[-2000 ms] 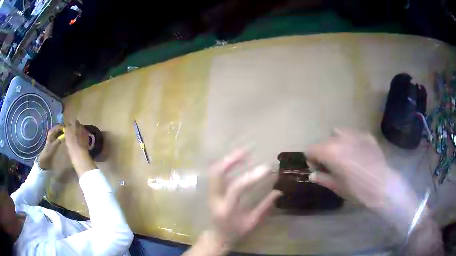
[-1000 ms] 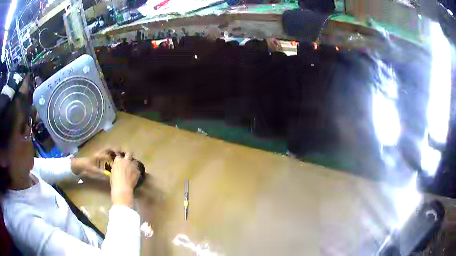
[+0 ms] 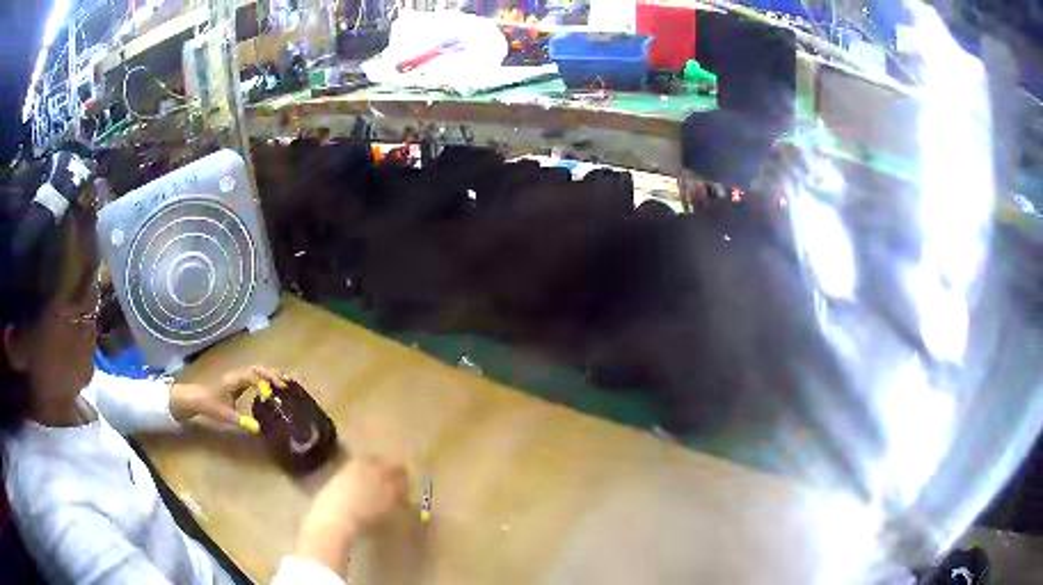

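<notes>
Neither of my hands is in the picture. Part of a dark object, probably a black housing (image 3: 958, 568), shows cut off at the bottom right edge. Nearest in front, at left, a co-worker's hand (image 3: 217, 402) with yellow fingertips holds a dark cylindrical housing (image 3: 294, 429) on the tan table (image 3: 549, 486). The co-worker's other hand (image 3: 372, 491) is blurred, near a slim tool (image 3: 427, 503) that lies on the table.
A co-worker in white sleeves (image 3: 80, 491) sits at left. A grey fan (image 3: 189, 274) stands behind. A green strip (image 3: 503, 371) and many dark housings (image 3: 480, 229) lie beyond the table. A blue bin (image 3: 600, 59) stands on a far shelf. Bright glare covers the right.
The view has swung up and left, so my hands and the housing between them have left the picture. The co-worker's one hand has moved off the housing toward the slim tool.
</notes>
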